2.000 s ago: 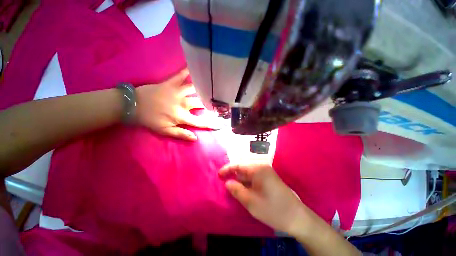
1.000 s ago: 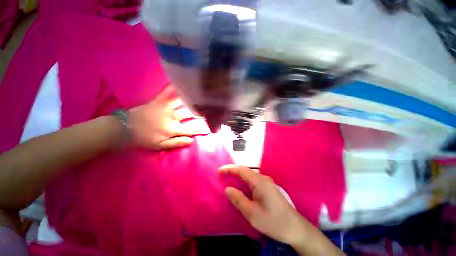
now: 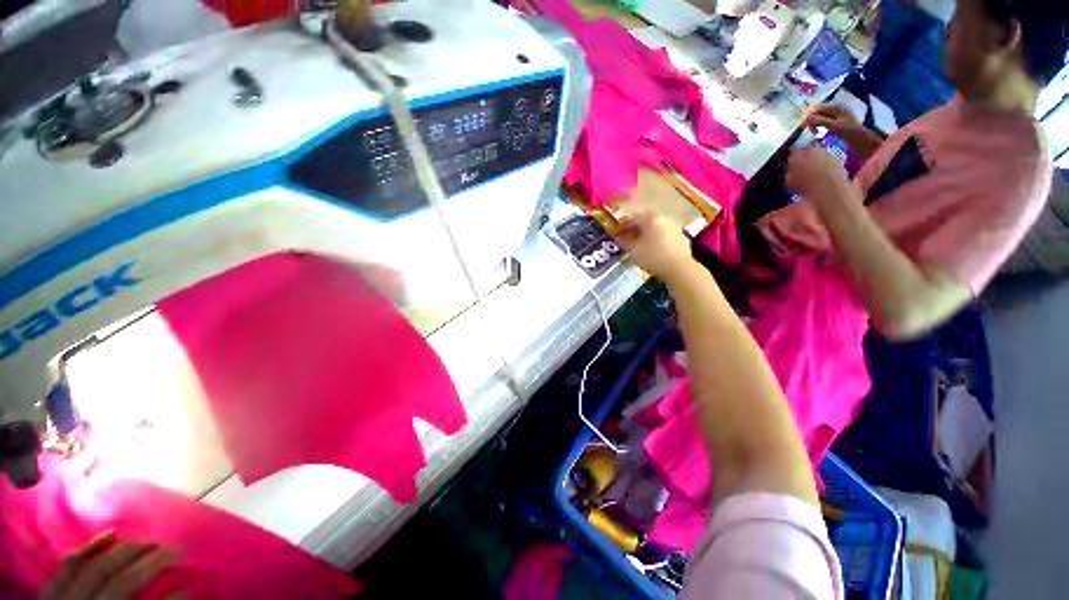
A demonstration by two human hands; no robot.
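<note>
Bright pink cloth (image 3: 223, 545) lies under the lit needle area at the lower left. My left hand (image 3: 111, 571) rests on it, fingers spread, cut off by the bottom edge. A flat pink panel (image 3: 311, 363) with a notched lower end lies below the white machine arm (image 3: 211, 240). The presser foot area (image 3: 53, 451) is washed out by light. My right hand (image 3: 656, 244) is stretched far right, by a tan, yellow-edged object (image 3: 686, 209) beyond the machine's end. Its fingers are blurred, so its grip is unclear.
A control panel (image 3: 451, 141) is on the machine arm. A blue crate (image 3: 862, 545) with pink pieces and thread cones stands below right. Pink cloth (image 3: 639, 100) lies behind the machine end. Another person (image 3: 961, 199) sits at right. A white cable (image 3: 592, 393) hangs from the table edge.
The view has swung right. My right hand has left the cloth by the needle and reached out to the far right. My left hand remains on the cloth, now at the picture's lower left.
</note>
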